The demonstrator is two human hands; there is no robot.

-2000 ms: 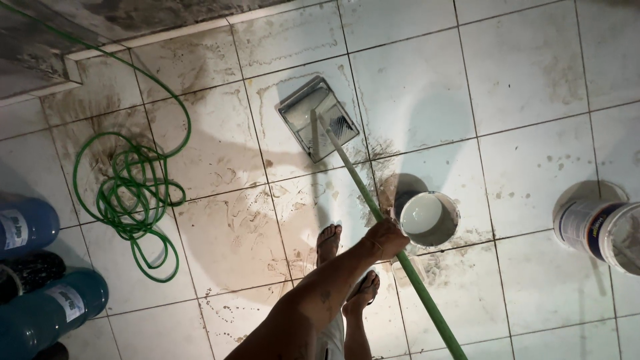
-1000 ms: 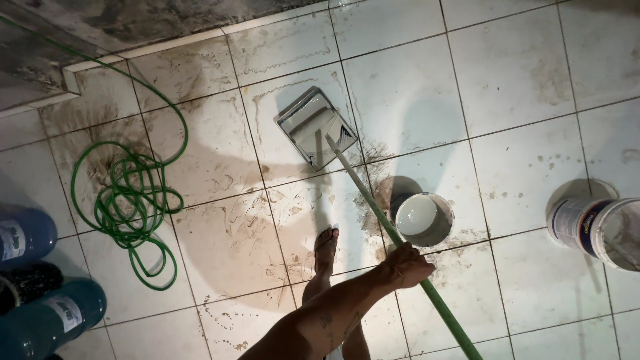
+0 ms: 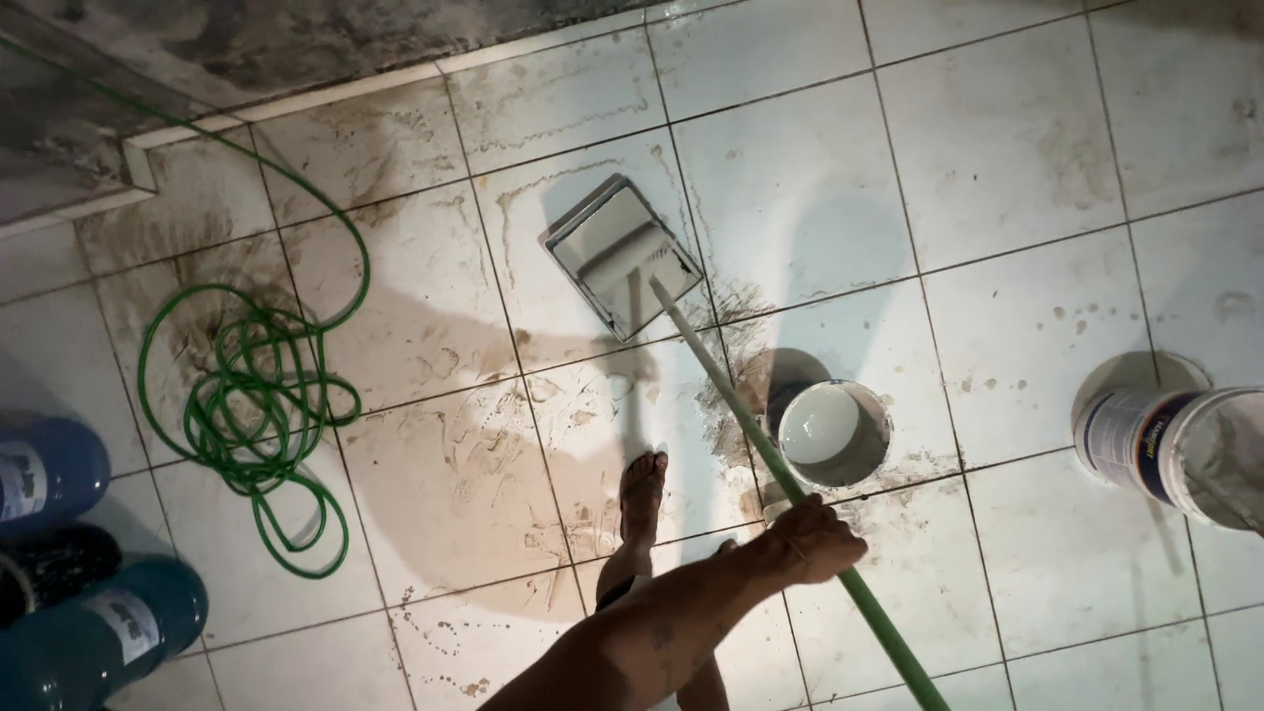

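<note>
My left hand (image 3: 815, 543), at the end of an arm that enters from the bottom edge, is closed around a long green pole (image 3: 736, 405). The pole slants from the lower right up to a paint roller (image 3: 622, 249), which lies across a shallow paint tray (image 3: 607, 222) on the tiled floor. Pale paint coats the tray and roller. Just above my left hand, to the right of the pole, a round bucket (image 3: 879, 434) holds white paint. My right hand is out of the picture.
A tangled green hose (image 3: 227, 395) lies at the left, beside large bottles of blue (image 3: 69, 464) and teal liquid (image 3: 178, 602). A labelled paint bucket (image 3: 1126, 439) is at the right edge. A dark wall (image 3: 296, 49) borders the smeared floor. A bare foot (image 3: 642, 499) stands below the tray.
My left hand has moved right and down with the pole, and the roller end has come lower in the tray. The second foot, plain earlier, is now mostly hidden behind my arm.
</note>
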